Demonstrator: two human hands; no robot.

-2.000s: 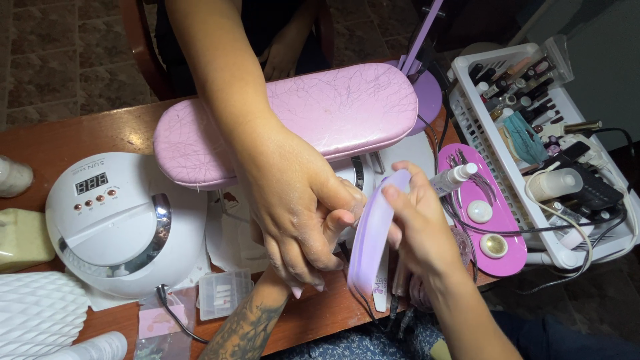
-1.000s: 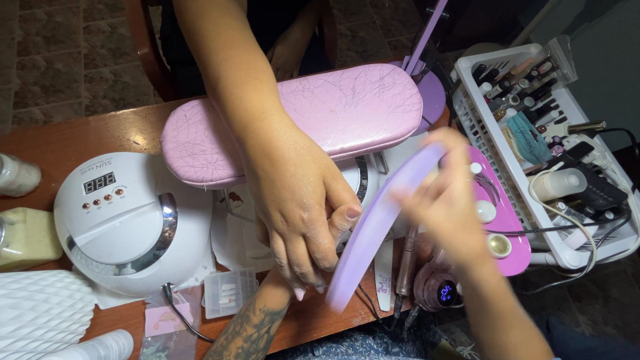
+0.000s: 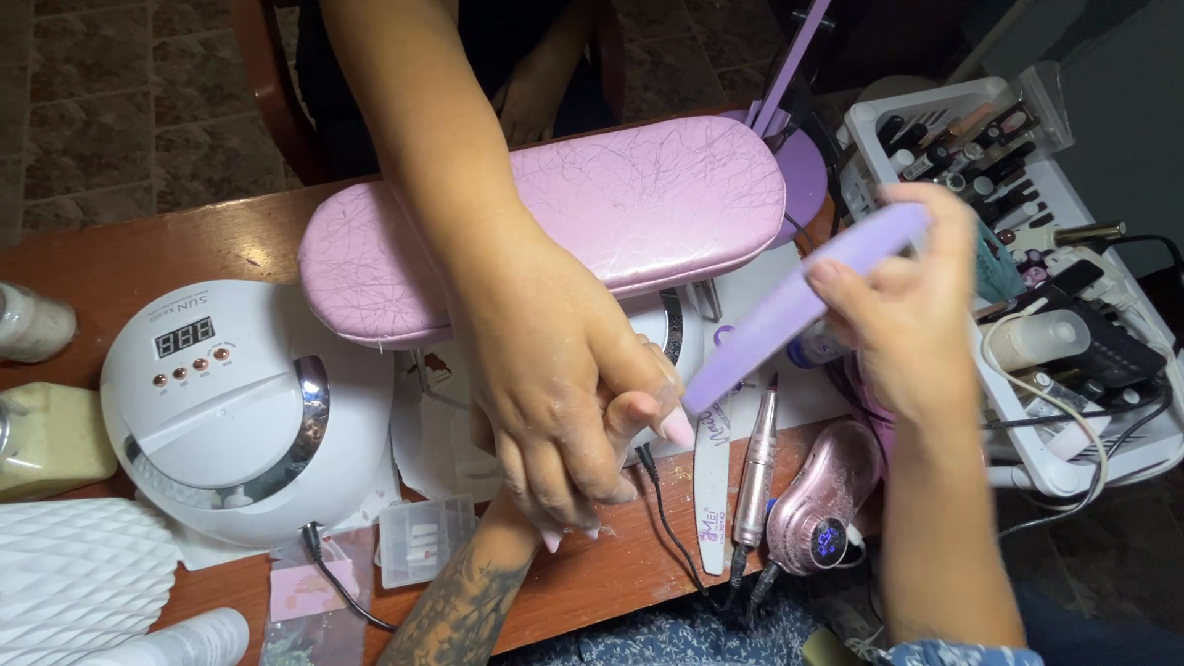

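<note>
My left hand (image 3: 638, 416), at the end of a tattooed forearm, is mostly hidden beneath another person's hand (image 3: 555, 370); its fingers hold that person's finger, which has a long pale pink nail (image 3: 678, 427). In my right hand (image 3: 888, 305) is a curved lilac nail file (image 3: 795, 310), slightly blurred, its lower tip beside that nail. The other person's forearm lies across a pink padded armrest (image 3: 647, 199).
White nail lamp (image 3: 231, 407) at left, beside jars. Along the front edge lie a white nail file (image 3: 710, 499), a pink nail drill handpiece (image 3: 758, 462) and its control unit (image 3: 823, 499). A white basket (image 3: 1027, 444) of bottles and cables stands right.
My right hand has swung the lilac file from steep beside the fingers to a more slanted position. The drill and its control unit, mostly hidden two seconds ago, show fully now.
</note>
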